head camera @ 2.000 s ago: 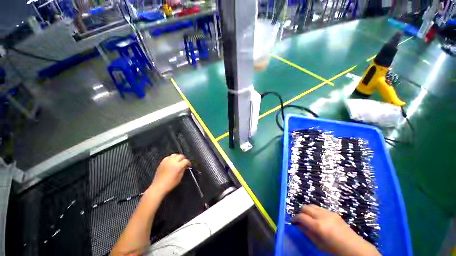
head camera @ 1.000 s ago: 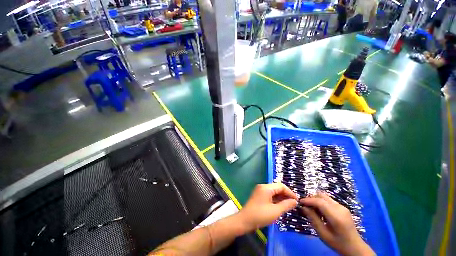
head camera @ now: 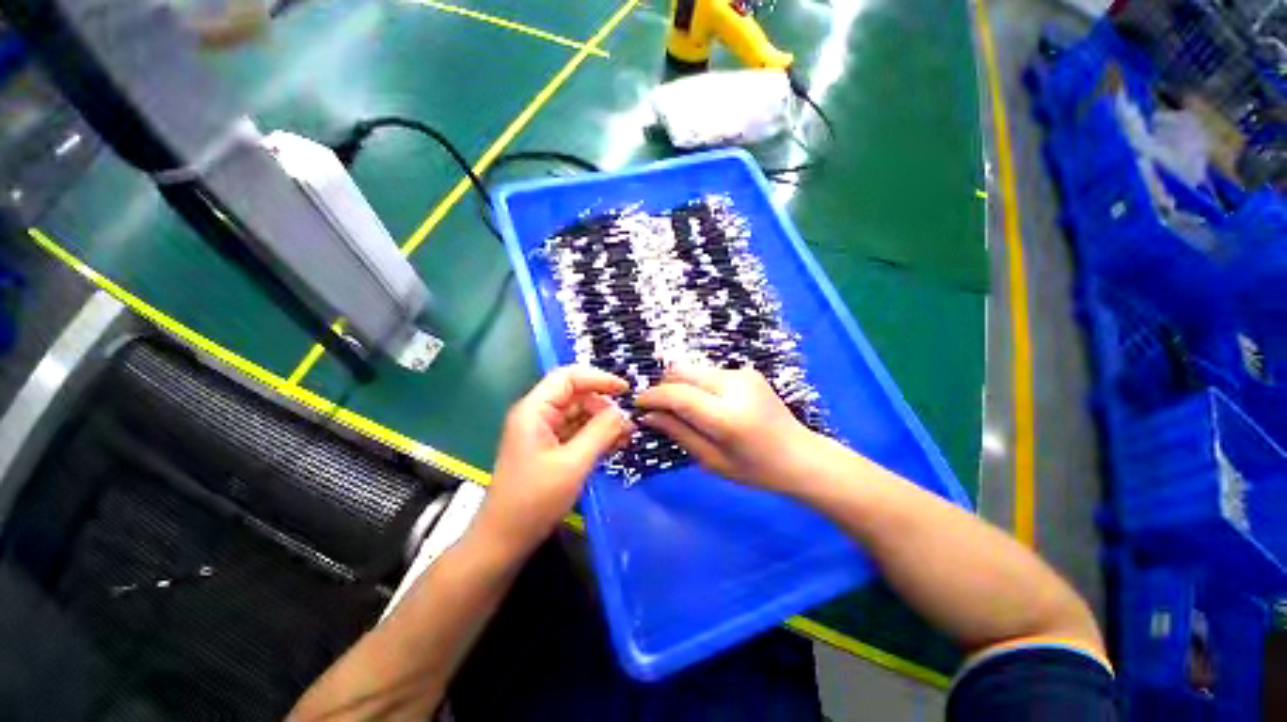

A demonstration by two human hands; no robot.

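Note:
Many small sleeved leads (head camera: 614, 289), black in the middle with silver-white ends, lie in striped rows in the blue tray (head camera: 706, 578). My left hand (head camera: 558, 437) is over the near left part of the rows, with thumb and forefinger pinched on a small sleeved lead. My right hand (head camera: 727, 420) meets it from the right, fingertips pinched at the same small lead. The lead between the fingertips is mostly hidden.
The black mesh conveyor belt (head camera: 212, 522) is at lower left, with a few small parts on it. A grey post (head camera: 268, 212) stands beyond it. A yellow heat gun (head camera: 727, 31), a whitish bag (head camera: 727, 109) and a black cable lie beyond the tray. Blue bins (head camera: 1200, 466) stand at right.
The view has turned right and down. My left hand has come from over the belt to meet my right hand above the tray, and both remain together there.

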